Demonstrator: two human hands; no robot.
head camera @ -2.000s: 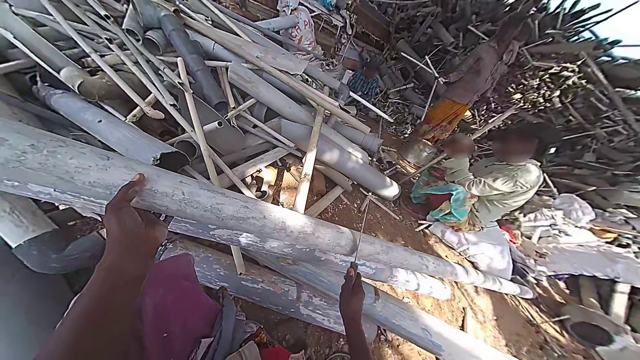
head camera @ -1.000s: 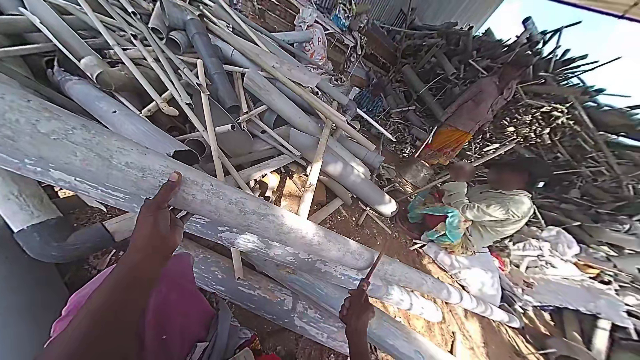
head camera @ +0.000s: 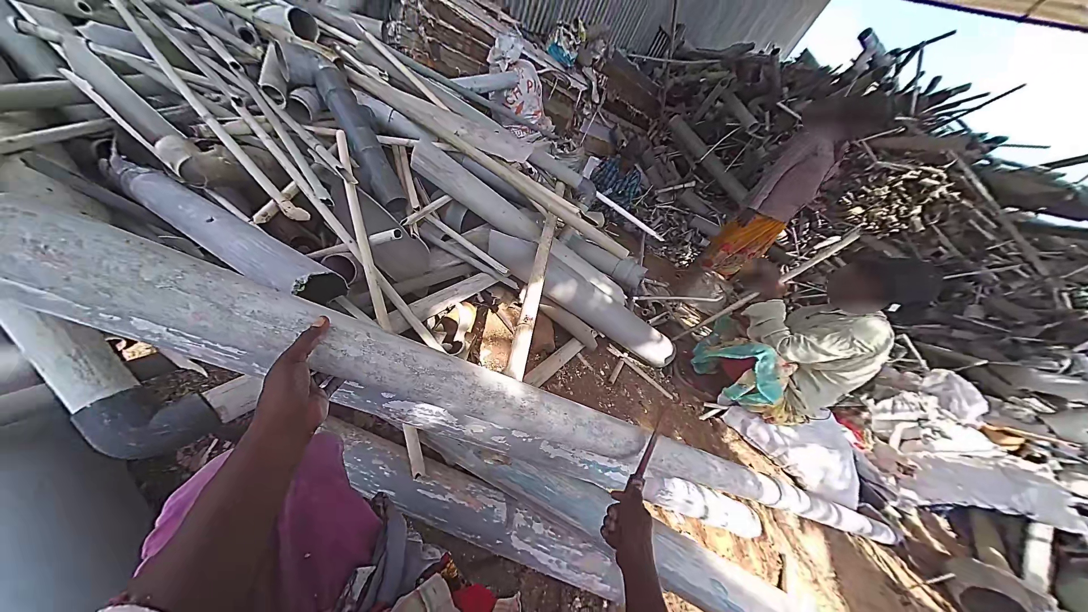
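A long, weathered grey pipe (head camera: 476, 387) lies diagonally across the head view. My left hand (head camera: 293, 382) is against its near side, thumb on the upper surface and the other fingers partly hidden. Farther right, my right hand (head camera: 627, 514) is closed around the handle of a thin, pointed blade (head camera: 648, 450), probably a knife. The blade points up and overlaps the pipe in the view; whether it touches the pipe is unclear. Below the long pipe lie more scuffed grey pipes (head camera: 501, 518). A pipe with a dark elbow fitting (head camera: 140, 425) is left of my left hand.
Loose pipes (head camera: 212, 221) and thin strips are heaped beyond the long pipe. A seated person (head camera: 824, 348) in a pale shirt is at the right, with another person (head camera: 786, 191) bending behind. White sacks (head camera: 799, 450) lie near them. A darker scrap pile (head camera: 918, 187) rises at the back right.
The blade in my right hand stood nearly upright two seconds ago and has since tilted to the right. My left hand stays at the long pipe. The view has shifted slightly.
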